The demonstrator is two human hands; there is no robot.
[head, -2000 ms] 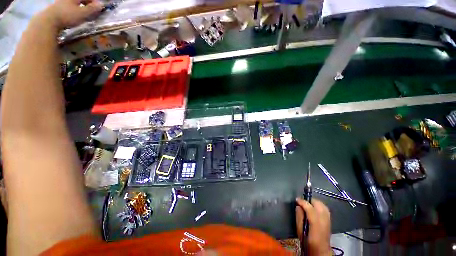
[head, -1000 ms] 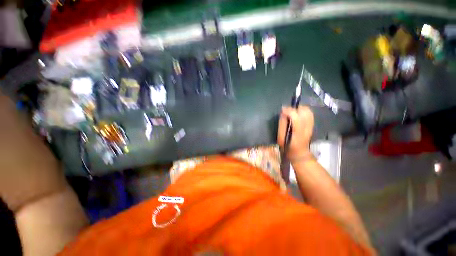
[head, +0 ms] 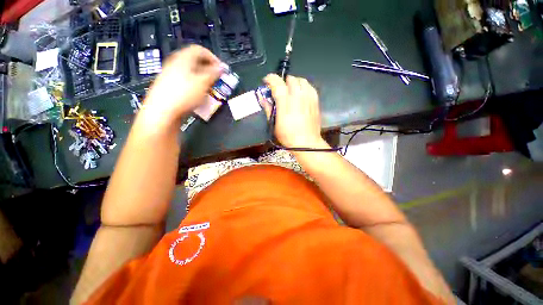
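My left hand (head: 183,78) is over the bench near the middle, its fingers on a small blue-and-white phone board (head: 225,84) with a white display panel (head: 207,108) at its lower end. My right hand (head: 294,107) holds the soldering iron (head: 284,62), its tip pointing up and away. A second board (head: 264,93) is at the fingertips of my right hand, with a white panel (head: 245,105) lying to its left. The right fingers partly hide this board.
A clear tray (head: 259,53) with phone housings stands at the upper left. Gold flex parts (head: 90,128) lie at the left. Crossed tweezers (head: 390,68) lie at the right, beside a black tool (head: 435,65) and a yellowish-brown stand (head: 458,22). Another board with a white panel (head: 282,6) shows at the top.
The view has tilted down. My left hand has come from the far left to the middle, onto a board. My right hand has moved left with the iron, and a board is now at its fingers.
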